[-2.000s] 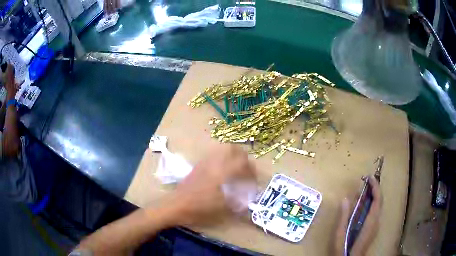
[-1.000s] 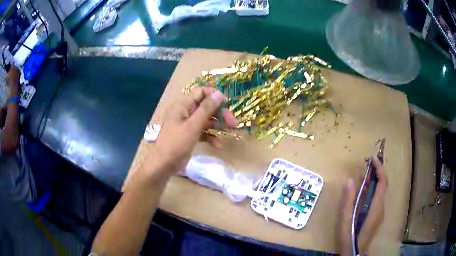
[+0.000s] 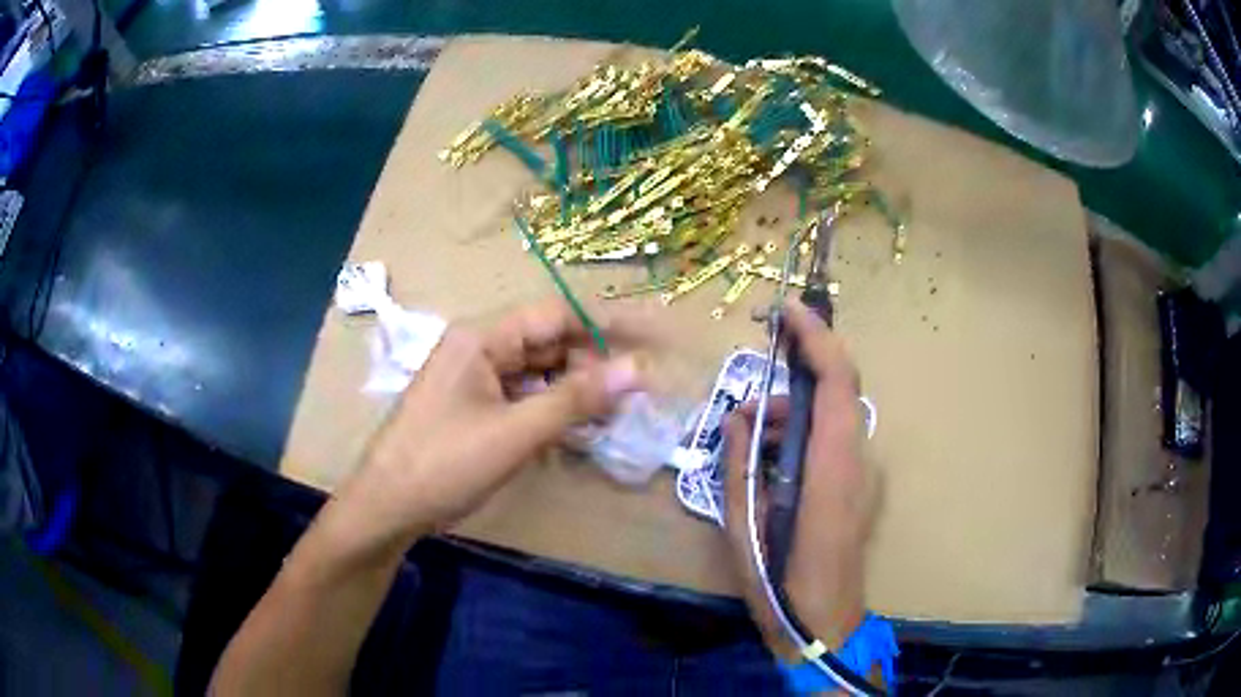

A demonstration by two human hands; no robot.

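My left hand (image 3: 470, 409) is left of the white socket housing (image 3: 702, 463), its fingers closed around a blurred piece from which a green wire (image 3: 565, 293) sticks up. Whether a brass strip is attached is too blurred to tell. My right hand (image 3: 817, 477) holds the soldering iron (image 3: 793, 449), tip up and away from me, with a pale tube along it, and covers much of the housing. The bagged power cord (image 3: 629, 439) joins the housing's left side, partly behind my left hand. The pile of brass contact strips (image 3: 653, 177) with green wires lies beyond both hands.
The cardboard sheet (image 3: 980, 409) lies under the work. The fume hood (image 3: 1021, 75) hangs at the upper right. A brown tray (image 3: 1130, 449) with a black block (image 3: 1181, 368) is at the right. The green bench surface (image 3: 232, 245) extends left.
My left hand has drawn back from the pile with a green wire piece. My right hand has moved left with the iron, over the housing. The whole view has shifted.
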